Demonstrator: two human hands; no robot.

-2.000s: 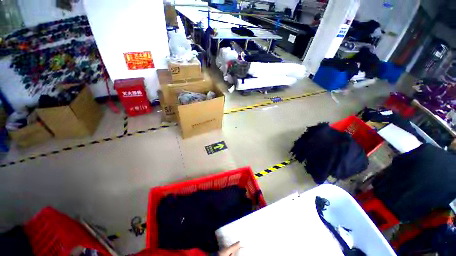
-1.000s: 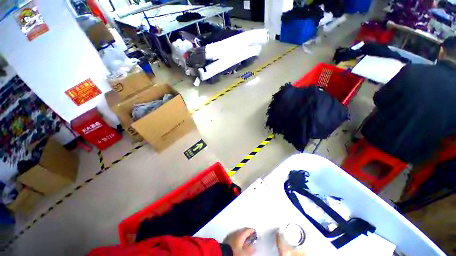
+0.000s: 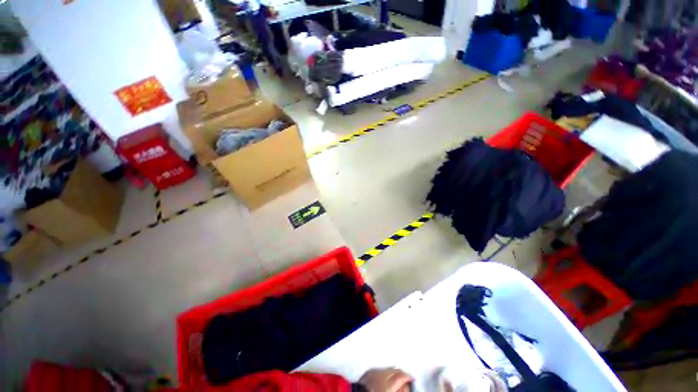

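My left hand (image 3: 387, 379), below a red sleeve, is at the bottom edge on the white table (image 3: 383, 341), cut off and blurred; I cannot tell what it holds. A pale, blurred round thing, perhaps a clear jar (image 3: 458, 379), is right of it at the bottom edge. My right hand (image 3: 435, 380) seems to be against its left side, very blurred and mostly cut off; its grip cannot be told. Dark straps or cloth strips (image 3: 501, 344) lie in the pale blue trough (image 3: 570, 341) along the table's far edge.
A red crate (image 3: 264, 295) of dark cloth stands left of the table. Beyond are a dark cloth pile (image 3: 497, 191) by another red crate (image 3: 570, 157), a red stool (image 3: 585, 287) by a person in dark clothing (image 3: 650, 230), and a cardboard box (image 3: 268, 168).
The view has shifted, so the table and hands sit lower in the picture and more cut off. The small dark thing seen at my left fingers no longer shows clearly.
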